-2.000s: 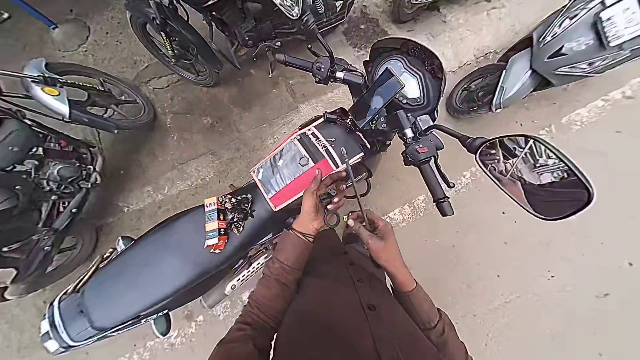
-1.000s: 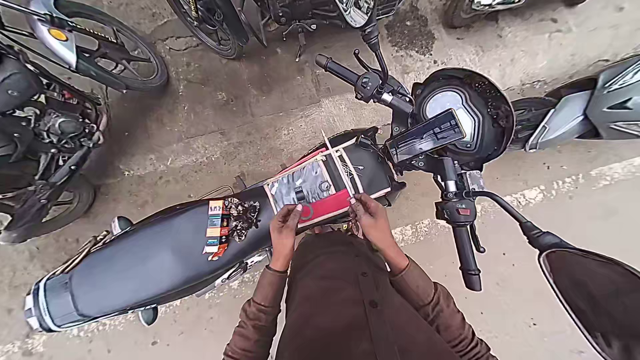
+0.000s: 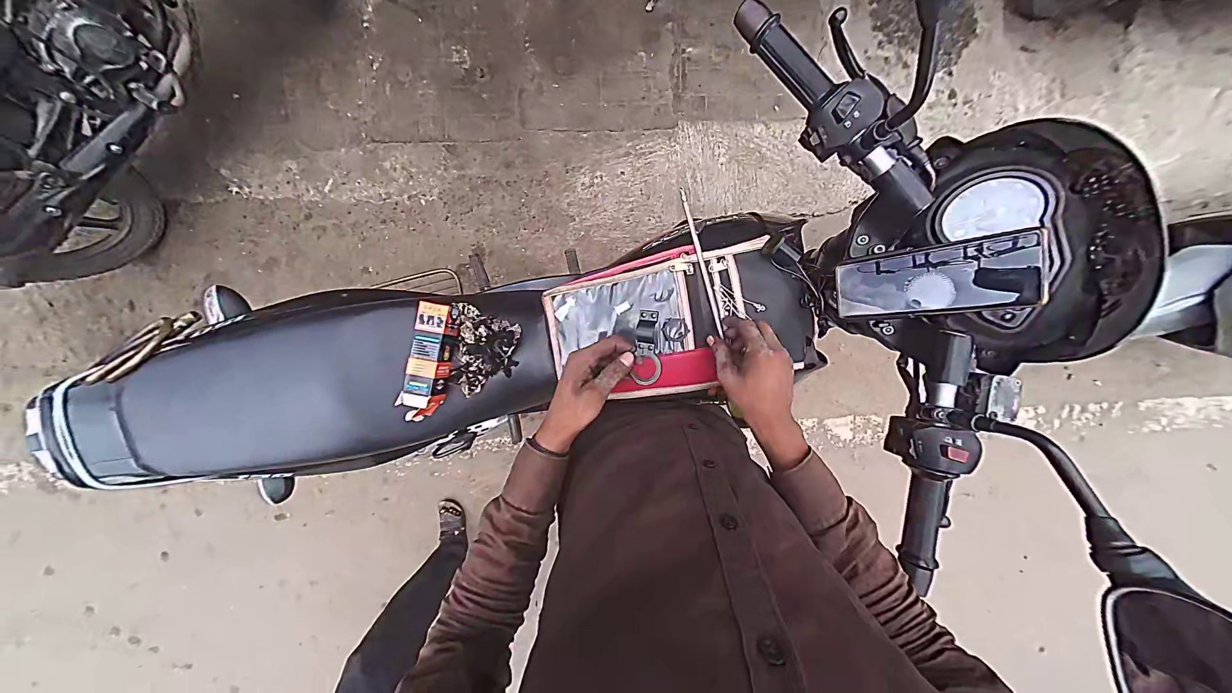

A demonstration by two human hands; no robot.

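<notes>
A red case with clear plastic pockets [image 3: 674,371] lies open on the front of a black motorcycle seat [image 3: 279,385]. My left hand [image 3: 580,390] pinches a grey ring [image 3: 647,369] over the case's red strip. Beside the case's right pocket, my right hand [image 3: 758,375] has its thumb and fingers closed at the lower end of a thin, light rod [image 3: 700,255], which slants up past the case's far edge. Small dark metal parts [image 3: 649,325] show through the left pocket. Thin metal pieces [image 3: 731,300] are in the right part.
A small printed box [image 3: 423,356] and a dark crumpled bundle [image 3: 486,348] rest on the seat. A phone [image 3: 943,274] lies by the instrument cluster, between the handlebar grips [image 3: 784,53]. Another motorcycle [image 3: 87,125] stands at upper left; a person's leg [image 3: 409,606] shows below.
Two seconds ago both hands were at the case's near edge, with the ring and a long rod between them. They have moved apart onto the case. The view has shifted closer.
</notes>
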